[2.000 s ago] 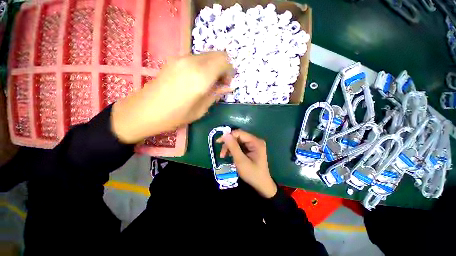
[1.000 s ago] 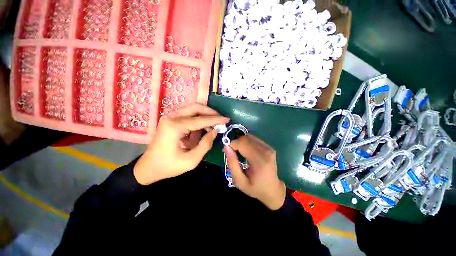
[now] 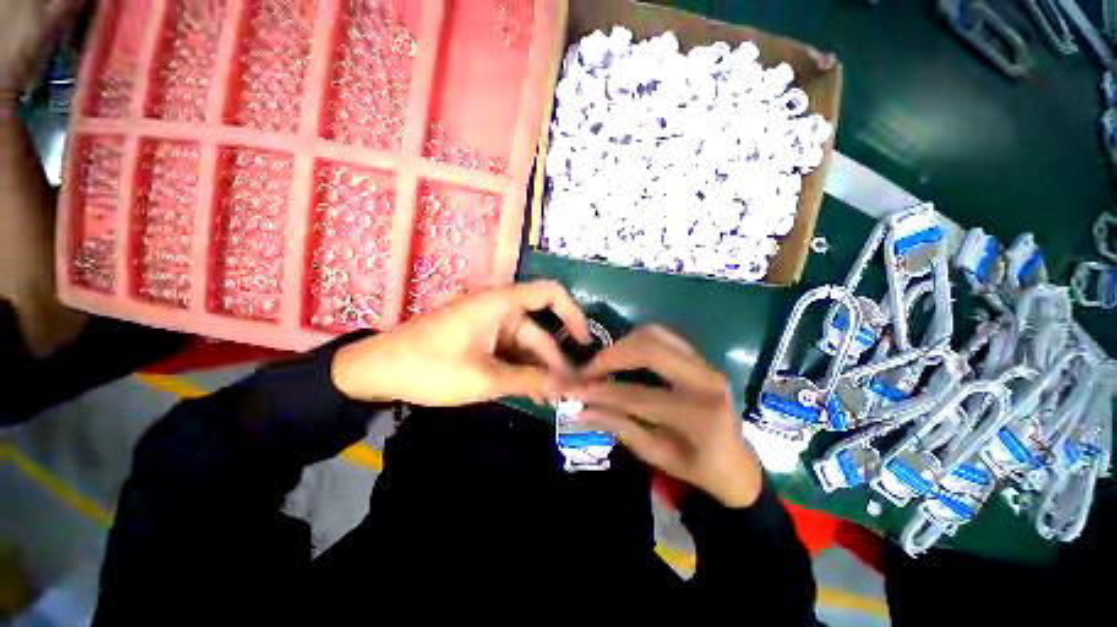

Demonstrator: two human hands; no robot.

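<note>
A loop-shaped workpiece [image 3: 586,443] with a blue band is held at the bench's near edge, its banded end pointing toward me. My left hand [image 3: 484,347] reaches from the left with its fingertips at the loop's upper part. My right hand [image 3: 668,410] grips the loop from the right, fingers across its middle. The fingertips meet and hide most of the loop. The white collar cannot be seen between them. An open cardboard box [image 3: 812,208] heaped with white collars [image 3: 686,153] stands just beyond my hands.
A pink compartment tray [image 3: 306,147] with small clear rings lies at left. A tangled pile of blue-banded loops [image 3: 937,392] lies at right on the green bench [image 3: 637,294]. More loops lie at the far right. Another person's arm [image 3: 31,221] shows at the left edge. A red stool is below.
My left hand has moved from the collar box to the loop, and both hands now meet over it. The loop's banded end shows more than a second ago. The view has shifted slightly.
</note>
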